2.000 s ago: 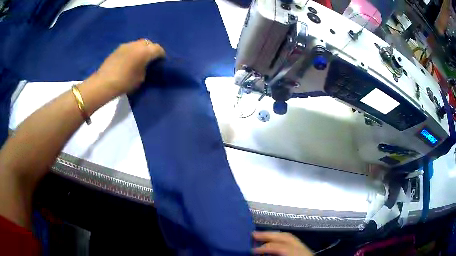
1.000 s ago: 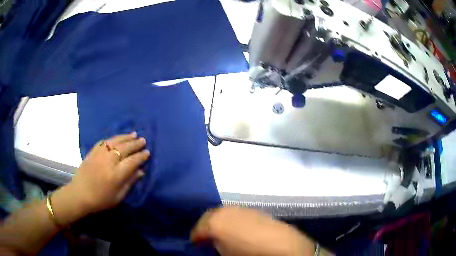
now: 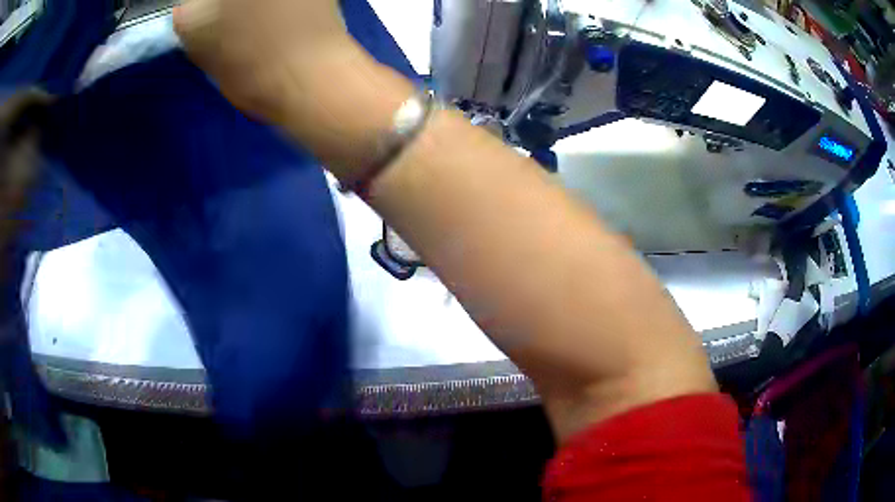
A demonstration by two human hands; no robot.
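Note:
Navy-blue cloth (image 3: 280, 265) is bunched and blurred at the left, its lower part hanging over the table's front edge. My right hand (image 3: 245, 44) is at the upper left, cut by the top edge, and appears closed on the cloth's upper part; its fingertips are hidden. My right forearm crosses the middle of the view. A blurred brown shape at the far left edge seems to be my left hand (image 3: 22, 142); its fingers cannot be made out. The white sewing machine (image 3: 481, 54) stands right of the cloth, its needle area partly hidden by my forearm.
More blue cloth (image 3: 49, 39) lies at the upper left. The white table (image 3: 93, 304) has a grey measuring strip (image 3: 447, 394) along its front edge. Black and white scraps (image 3: 793, 312) hang at the machine's right end. A dark-red bin (image 3: 810, 412) is at the lower right.
My right hand has moved from the lower middle to the upper left. My left hand has left the cloth's middle for the far left. The flat panel is now lifted and bunched.

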